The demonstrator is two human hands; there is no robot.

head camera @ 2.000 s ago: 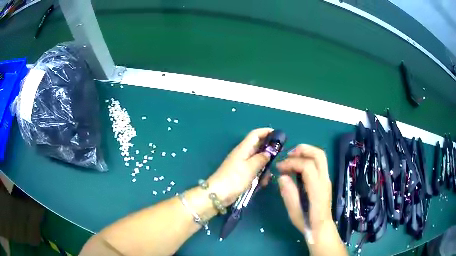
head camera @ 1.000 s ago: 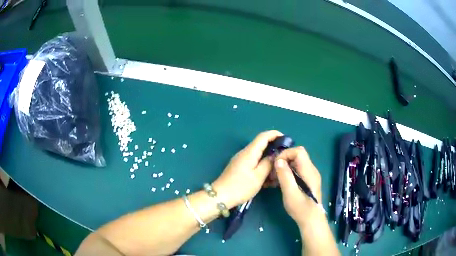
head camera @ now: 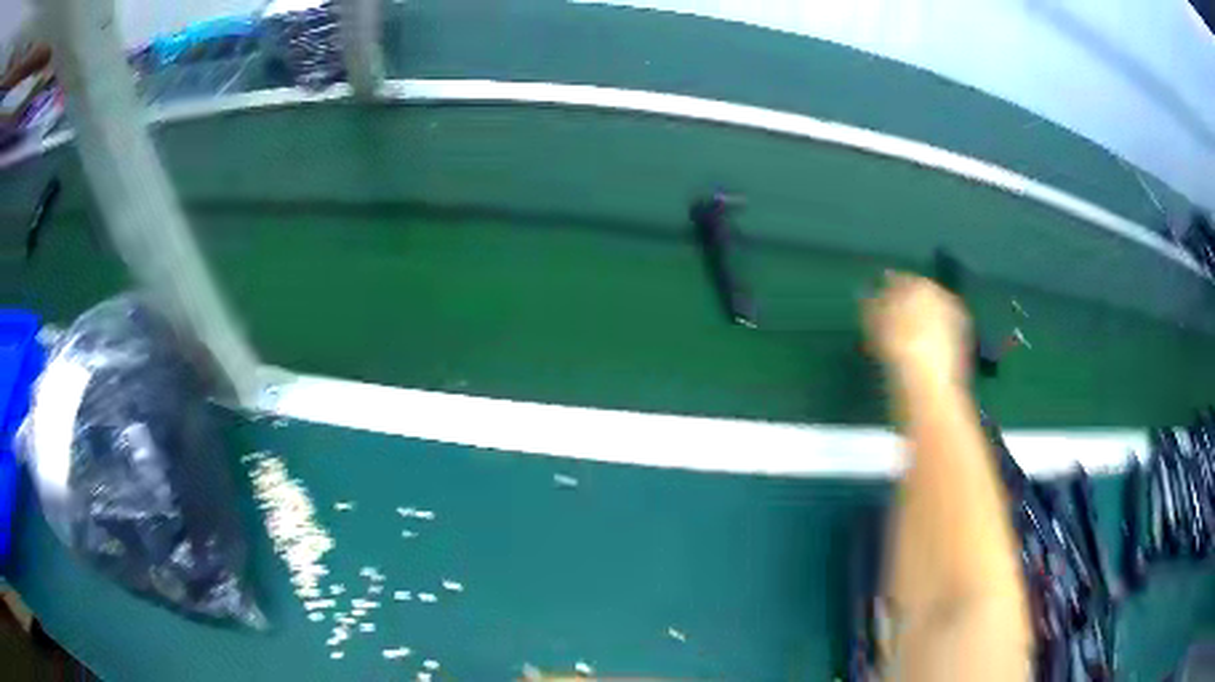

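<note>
My right hand (head camera: pixel 919 320) is stretched out over the green belt and blurred; whether it holds anything cannot be told. A black device (head camera: pixel 983 340) lies right beside its fingers, partly hidden by the hand. Another black device (head camera: pixel 724 260) lies alone on the belt, left of my hand. My left hand is out of the picture; only a thin skin-coloured sliver shows at the bottom edge.
My right forearm crosses the white rail (head camera: pixel 600 437) and covers part of the device pile (head camera: pixel 1066 546). More devices (head camera: pixel 1179 486) lie at the right edge. Small white pieces (head camera: pixel 287 526) are heaped at left, beside a plastic bag (head camera: pixel 133 466), a blue bin (head camera: pixel 16 413) and a grey post (head camera: pixel 160 240).
The view has tilted up. My right hand has moved from the device in front of me out over the belt. My left hand and that device have left their place in front of me.
</note>
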